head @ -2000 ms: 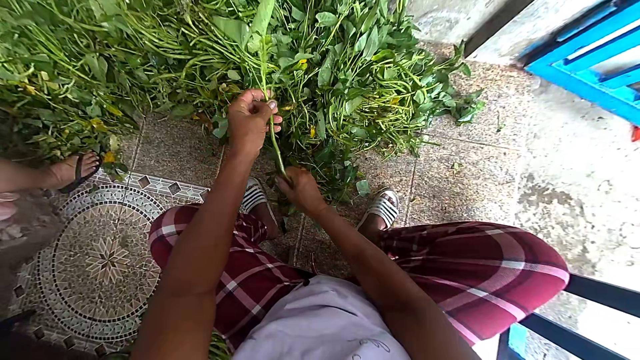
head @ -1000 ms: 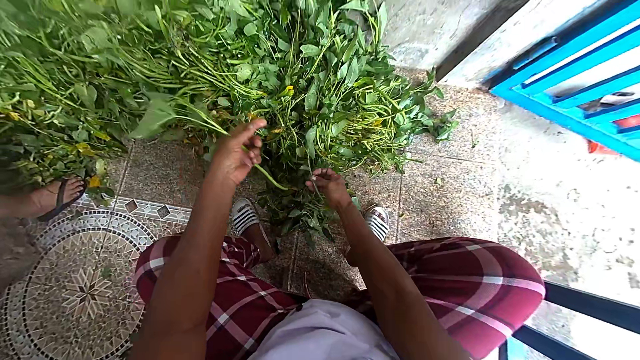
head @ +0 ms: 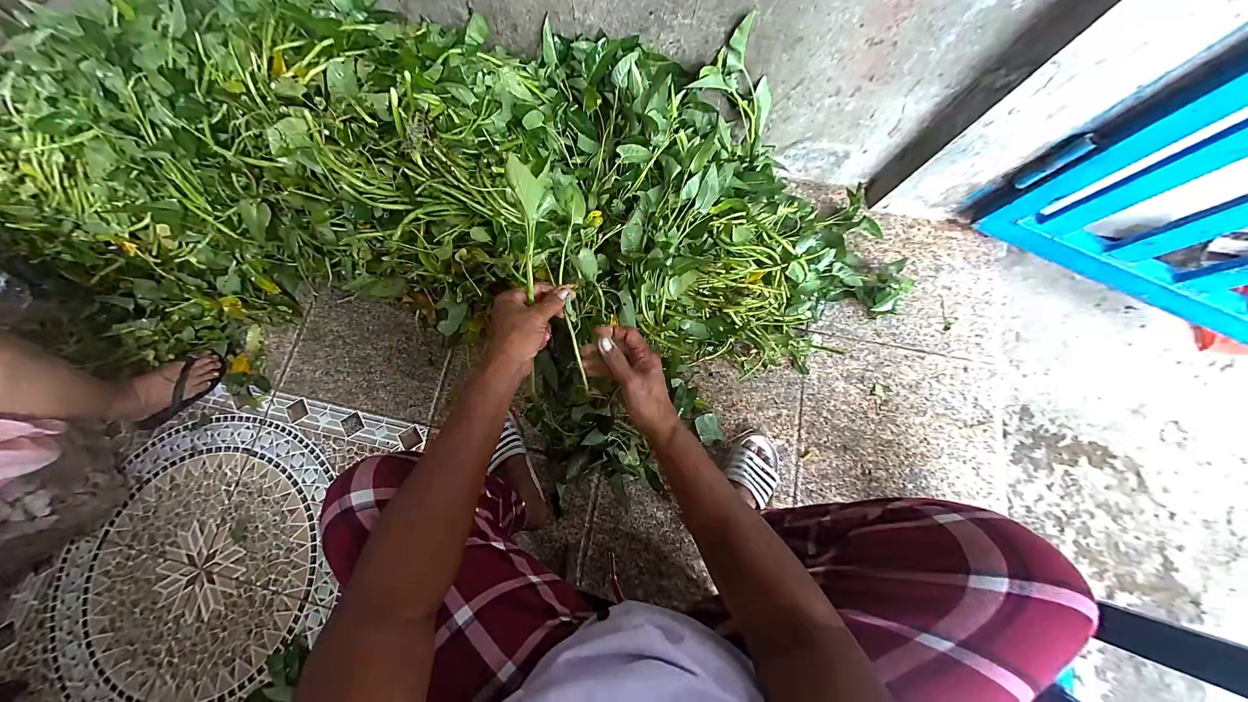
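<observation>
My left hand (head: 524,322) is closed on a green leafy stem (head: 530,229), its leaf upright above the fingers. A second thin stem (head: 572,336) runs down from beside the left fingertips toward my right hand. My right hand (head: 629,366) is just to the right of it, fingers curled and thumb raised; whether it pinches anything cannot be told. Beyond both hands spreads a large heap of leafy green stems (head: 370,175), with some yellow leaves. Loose leaves (head: 609,439) lie on the floor below my hands, between my feet.
At the left, another person's foot in a black sandal (head: 180,385) rests beside the heap, near a round mosaic pattern (head: 200,575) in the floor. A concrete wall (head: 858,68) stands behind the heap. A blue metal gate (head: 1121,229) is at the upper right.
My left hand has moved from the leaf pile's edge with its stem swung from leaning left to upright. My right hand has lifted with its fingers curled. The view has shifted somewhat.
</observation>
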